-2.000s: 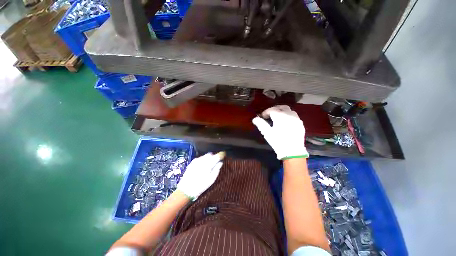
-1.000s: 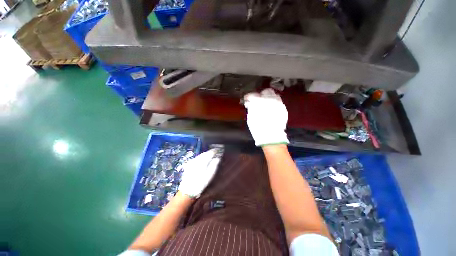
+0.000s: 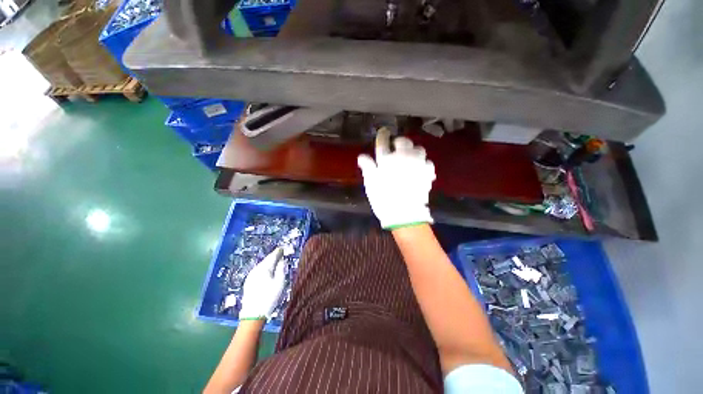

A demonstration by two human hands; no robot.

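Observation:
My right hand (image 3: 398,183), in a white knit glove, is over the red work board (image 3: 478,171) with its fingers spread towards the die (image 3: 358,127) under the beam. No part shows in it. My left hand (image 3: 263,289), also gloved, is over the left-hand parts bin (image 3: 202,302) at its right side. Its fingertips are at the small metal parts (image 3: 250,240); whether it grips one cannot be told. The right-hand parts bin (image 3: 617,312) holds a heap of grey metal parts (image 3: 539,338).
The thick press frame (image 3: 401,81) crosses above the board. The slotted clamp bar (image 3: 281,123) is at the board's left end. A white block (image 3: 510,133) is at the right rear. The red-handled tool (image 3: 580,202) lies at the right end. Stacked blue crates (image 3: 206,114) stand at left.
My left hand has moved from beside the apron down and left to the left bin. My right hand has shifted slightly left, its fingers now more spread. The view has shifted a little.

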